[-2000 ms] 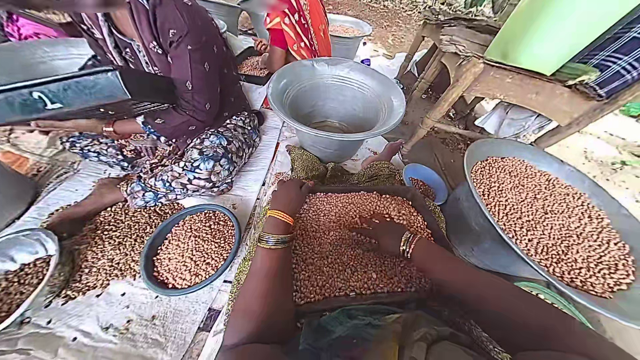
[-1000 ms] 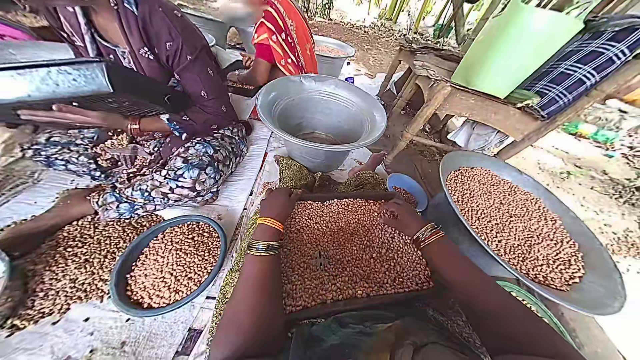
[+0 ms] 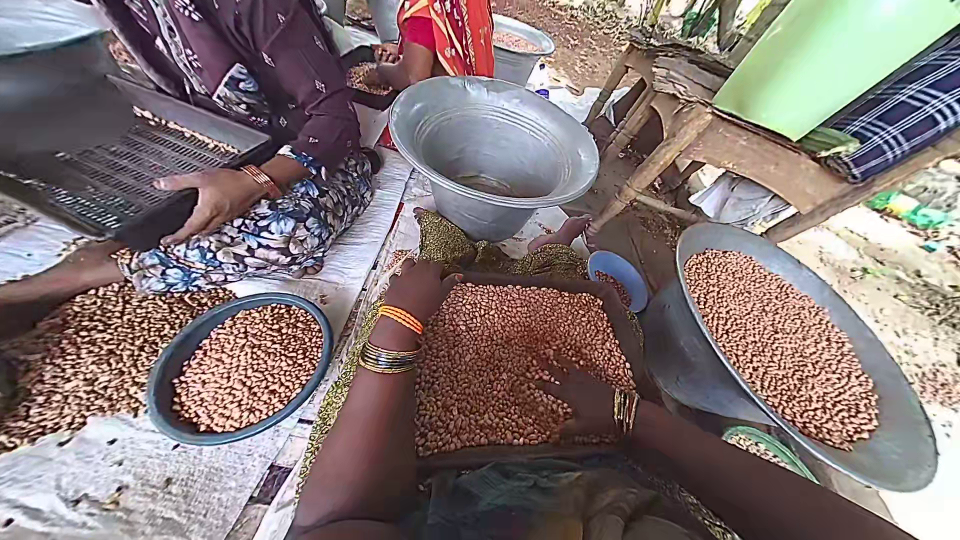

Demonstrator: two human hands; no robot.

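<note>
A shallow dark tray (image 3: 626, 322) filled with shelled peanuts (image 3: 495, 360) rests across my lap. My left hand (image 3: 421, 289) is at the tray's far left corner, gripping its rim. Spread flat, my right hand (image 3: 581, 397) lies on the peanuts in the near right part of the tray, fingers apart and pointing left. Beyond the tray stands a wide-rimmed aluminium pot (image 3: 495, 142), with little or nothing in its bottom. A small blue bowl (image 3: 628, 277) with some peanuts sits just past the tray's right corner.
At left are a blue-rimmed basin (image 3: 157, 390) of peanuts and a heap of peanuts (image 3: 82, 360). A co-worker (image 3: 300, 90) there holds a slotted tray (image 3: 142, 176). On the right stand a large metal basin (image 3: 911, 427) of peanuts and a wooden bench (image 3: 750, 142). Another person (image 3: 450, 37) sits farther off.
My right hand has moved from the tray's far right corner down onto the peanuts near its right side. The co-worker's slotted tray has tilted, its slots now showing.
</note>
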